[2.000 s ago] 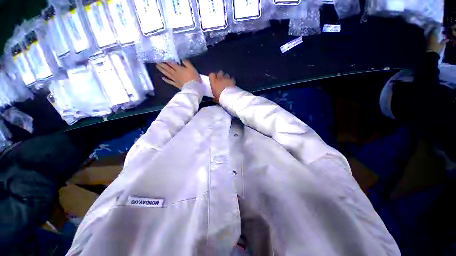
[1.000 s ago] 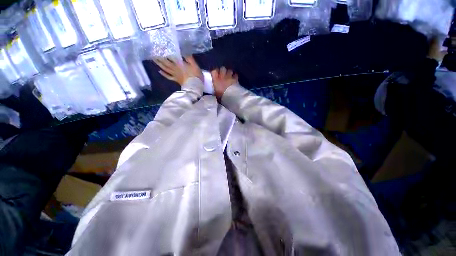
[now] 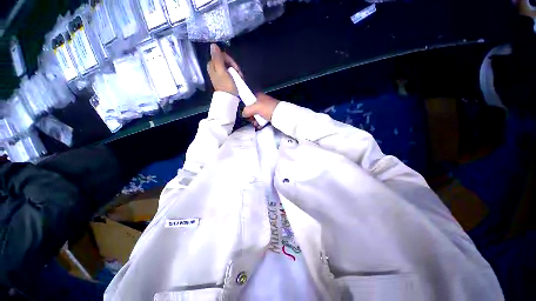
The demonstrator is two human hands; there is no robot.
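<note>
A plain white slab [image 3: 244,88], perhaps a phone case seen edge-on, is tilted between my two hands near the bench edge. My left hand [image 3: 222,72] is at its upper end, fingers pointing up and away. My right hand [image 3: 261,107] grips its lower end. Bagged cases [image 3: 82,50] with white panels lie in a long overlapping row behind. Stacked cases [image 3: 144,76] in clear film lie to the left of my left hand.
The black bench [image 3: 305,50] has a white label [image 3: 363,13] lying on it at the back right. Cartons [image 3: 120,238] stand below left, beside a person in dark clothing [image 3: 47,206]. Blue sheeting [image 3: 382,126] with white scraps lies below the bench.
The white slab has been raised and tilted from between my hands at the bench. My left hand has turned from lying flat to upright beside it. The view has shifted.
</note>
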